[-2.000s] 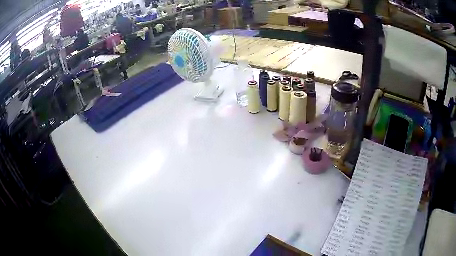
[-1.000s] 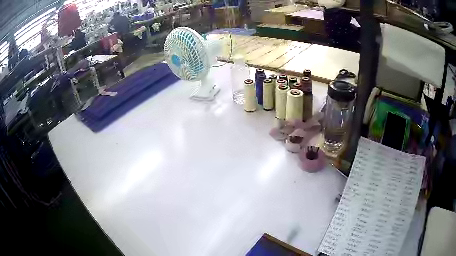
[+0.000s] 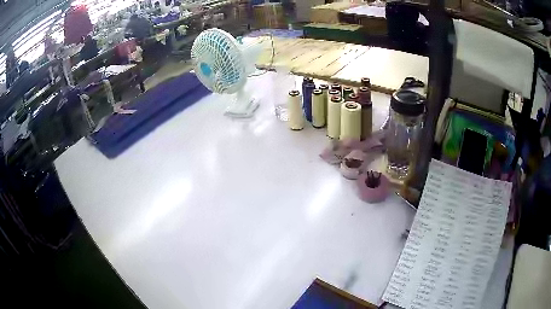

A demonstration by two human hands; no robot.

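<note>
Neither of my hands is in the picture. A blue sewing template (image 3: 326, 297) with a brown top strip is cut off by the bottom edge; only its corner shows. It lies on the glossy white table (image 3: 199, 223). A large white paper list (image 3: 450, 238) with columns of small writing lies to the right of it. A pink-mauve tape roll (image 3: 373, 187) with dark bits in its centre and a paler roll (image 3: 351, 168) sit beyond the template, beside a crumpled pink-mauve scrap (image 3: 362, 146).
Thread cones (image 3: 350, 121) stand upright behind the rolls, beside a clear water bottle (image 3: 403, 136). A white desk fan (image 3: 220, 63) stands at the back. A dark blue cloth stack (image 3: 151, 113) lies at the far left. A mobile phone (image 3: 473, 150) is behind the list, near a dark post (image 3: 436, 78).
The view has shifted slightly, so the things on the table sit a little further left and higher in the picture. Nothing on the table has visibly moved.
</note>
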